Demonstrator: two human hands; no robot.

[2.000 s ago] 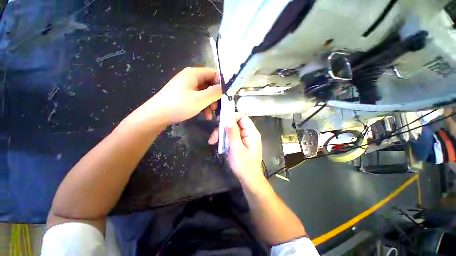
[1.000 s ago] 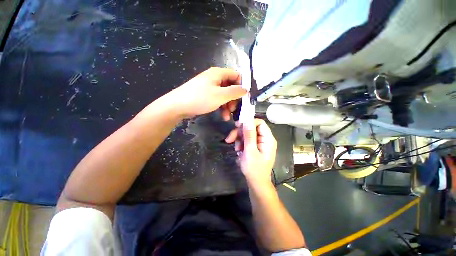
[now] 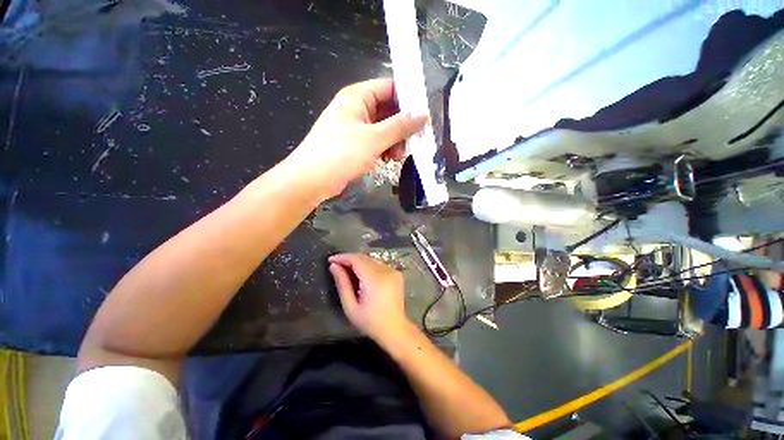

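Observation:
My left hand (image 3: pixel 374 129) holds a white strip (image 3: pixel 413 82) between thumb and fingers beside the sewing machine (image 3: pixel 584 77). The strip runs from the top edge of the picture down to the needle area, close to the pale cylinder arm (image 3: pixel 529 206). My right hand (image 3: pixel 370 288) is low over the black table, its fingers loosely curled, with nothing visible in it. Thread snips (image 3: pixel 432 259) with a pink edge lie on the table just right of it, on a dark cord. Any thread at the strip's lower end is hard to make out.
The scratched black-covered table (image 3: pixel 172 172) spreads to the left. Black cables (image 3: pixel 516 295) and a pale-yellow tape roll (image 3: pixel 606 299) are at the right. A yellow line (image 3: pixel 602 391) crosses the grey floor. A person's striped clothing (image 3: pixel 756 301) shows at the right edge.
My right hand has let go of the strip and moved down and left, uncovering the snips. My left hand still holds the strip, now shown longer towards the top.

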